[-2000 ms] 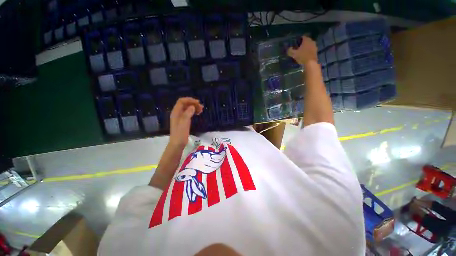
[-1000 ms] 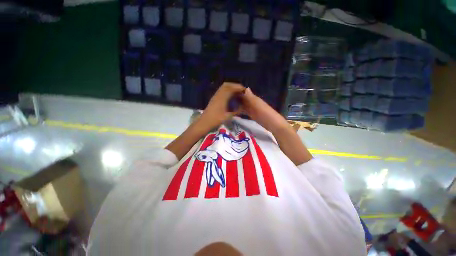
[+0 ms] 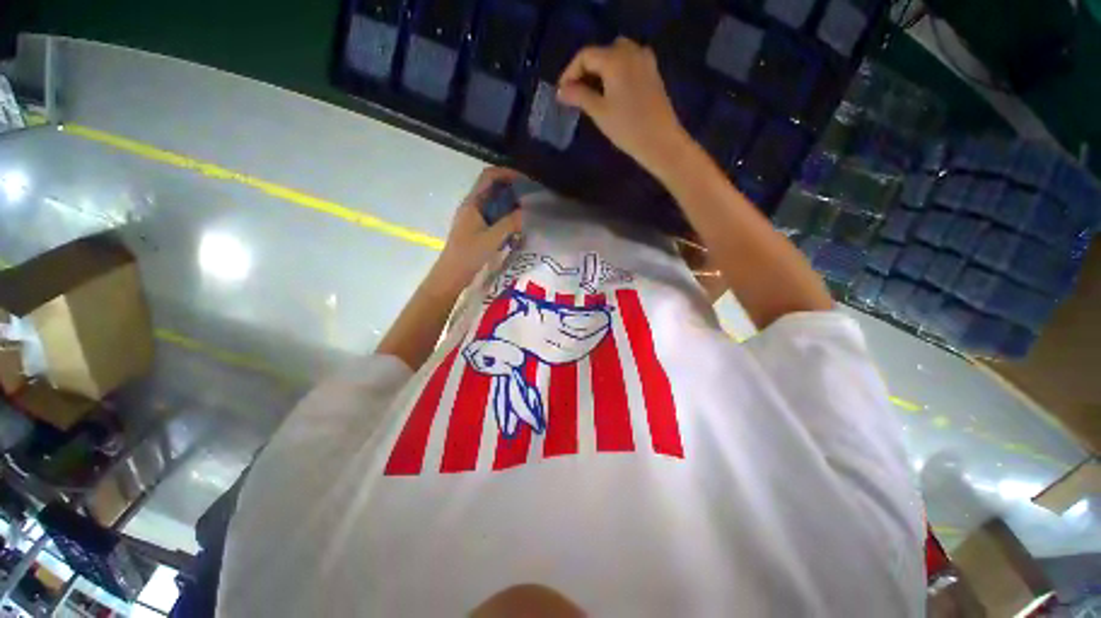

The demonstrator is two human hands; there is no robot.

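The black tray (image 3: 453, 127) lies on the bench at the top, with dark phone housings in its pockets. Several housings in the near row bear grey keypads (image 3: 490, 99) at their near ends. My right hand (image 3: 616, 97) is over this row, thumb and finger together at the upper edge of a grey keypad (image 3: 553, 118); whether they grip it is unclear. My left hand (image 3: 481, 229) is in front of the tray's near edge and holds dark grey-blue keypads (image 3: 496, 203); their number is unclear.
A clear blister tray (image 3: 845, 181) lies right of the black tray. Beside it is a stack of filled blister trays (image 3: 996, 235). Cables lie at the upper right. Cardboard boxes (image 3: 91, 320) stand on the floor at the left and lower right.
The view has turned and shifted nearer the tray's front. My right hand went from the clear tray to my left hand, then to the near row. My left hand now visibly holds dark pieces.
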